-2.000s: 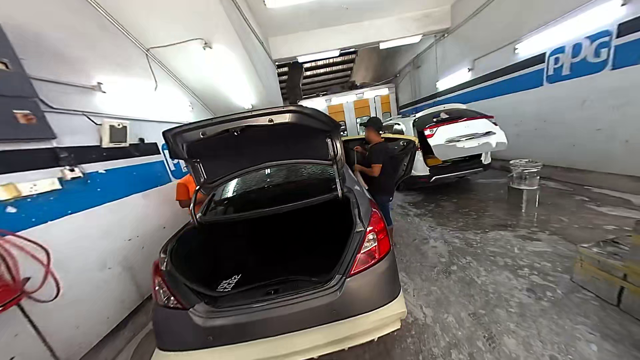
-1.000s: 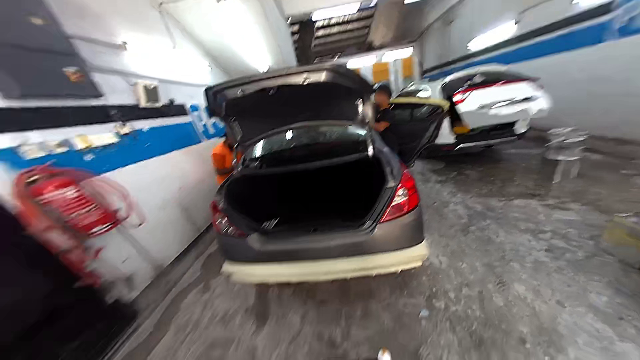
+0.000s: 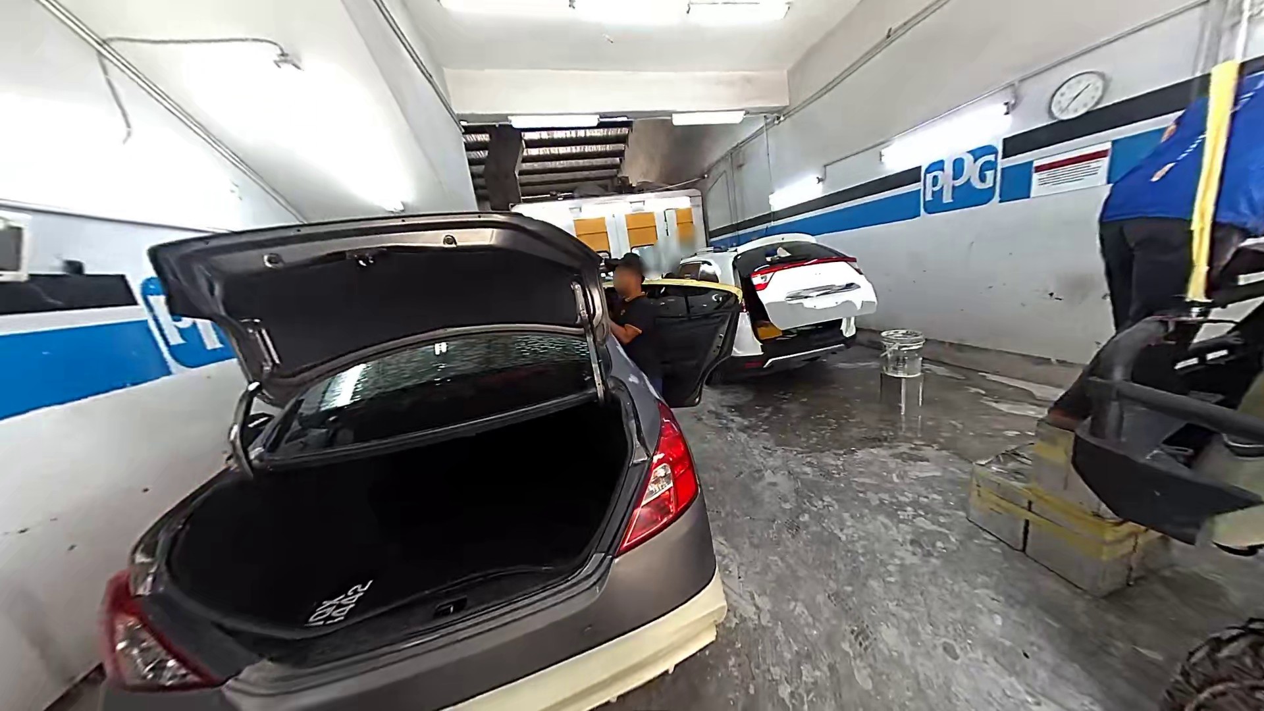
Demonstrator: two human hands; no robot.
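Observation:
Neither my left hand nor my right hand shows in the head view. Closest to me is a grey sedan [image 3: 632, 592] with its trunk lid [image 3: 395, 296] raised. White marks lie inside the dark trunk opening [image 3: 415, 523]. The red right tail light [image 3: 664, 484] is in place, and the rear bumper [image 3: 632, 662] is a pale cream colour. Its right rear door [image 3: 696, 341] stands ajar, with a person in a dark shirt [image 3: 635, 321] beside it.
A white car [image 3: 800, 291] with a raised tailgate is farther back. A clear bucket [image 3: 903, 354] stands on the wet floor. At right, a partly dismantled vehicle [image 3: 1155, 444] is by concrete blocks [image 3: 1076, 533], with a person in blue [image 3: 1165, 197] above it.
The view has swung right and come nearer to the sedan's trunk. The red hose reel at left has gone out of view, and the vehicle and person at right have come in.

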